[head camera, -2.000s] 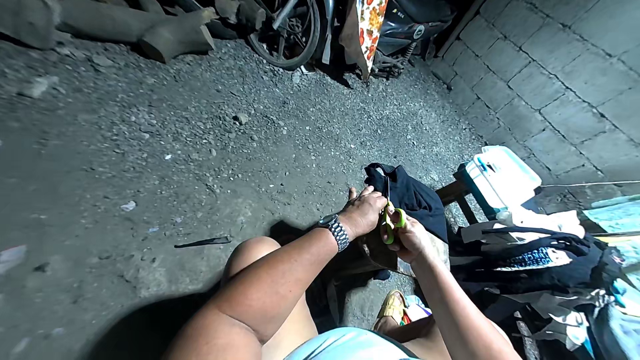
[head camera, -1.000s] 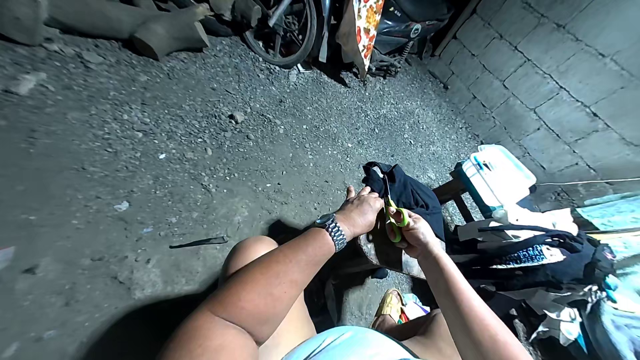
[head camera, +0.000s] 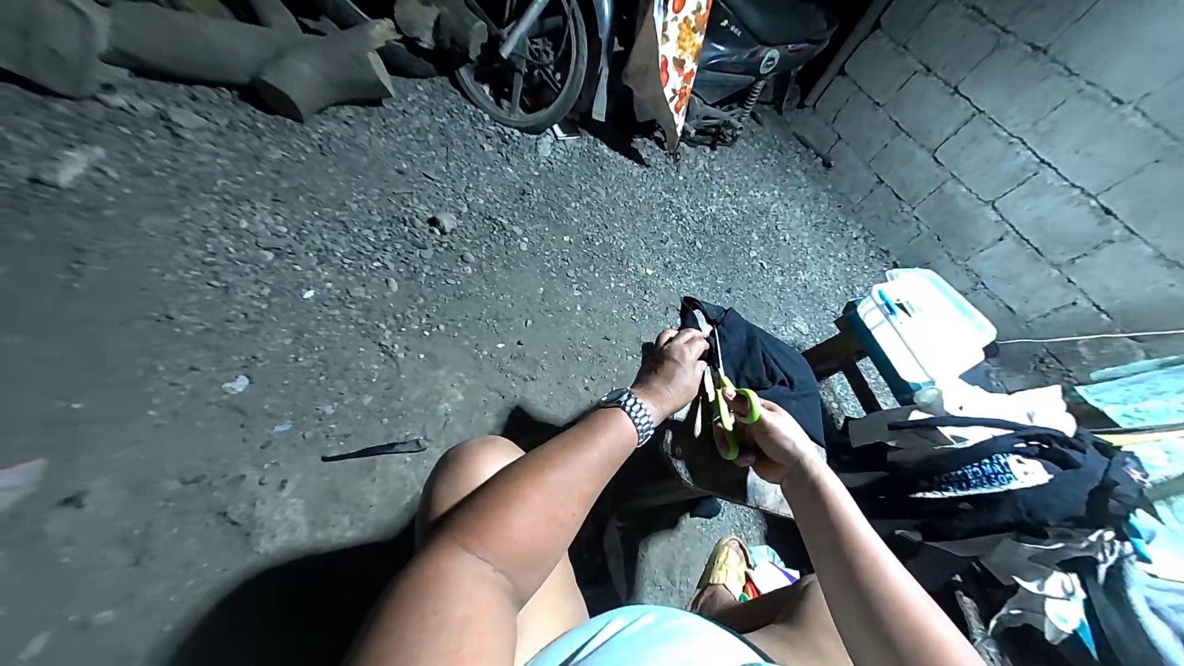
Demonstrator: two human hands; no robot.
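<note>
My right hand (head camera: 772, 435) grips the yellow-green handles of a pair of scissors (head camera: 726, 407), whose blades point away from me along the edge of a black cloth (head camera: 763, 365). The wrist of my left hand (head camera: 673, 370) bears a metal-band watch (head camera: 629, 412). That hand presses on the cloth's left edge beside the blades, its fingers bent; a pale strip shows at its fingertips. Beneath the cloth is a low support, mostly hidden.
A lidded plastic container (head camera: 930, 324) sits on a wooden bench (head camera: 837, 356) at right, beside a heap of cloth scraps (head camera: 1017, 481). A motorcycle wheel (head camera: 527, 69), cut logs (head camera: 324, 74) and a block wall (head camera: 1027, 139) stand beyond. A dark strip (head camera: 375, 450) lies on the ground.
The scissors and my right hand have shifted slightly, and the blades now lie along the cloth's left edge. My left hand stays at about the same place on the cloth.
</note>
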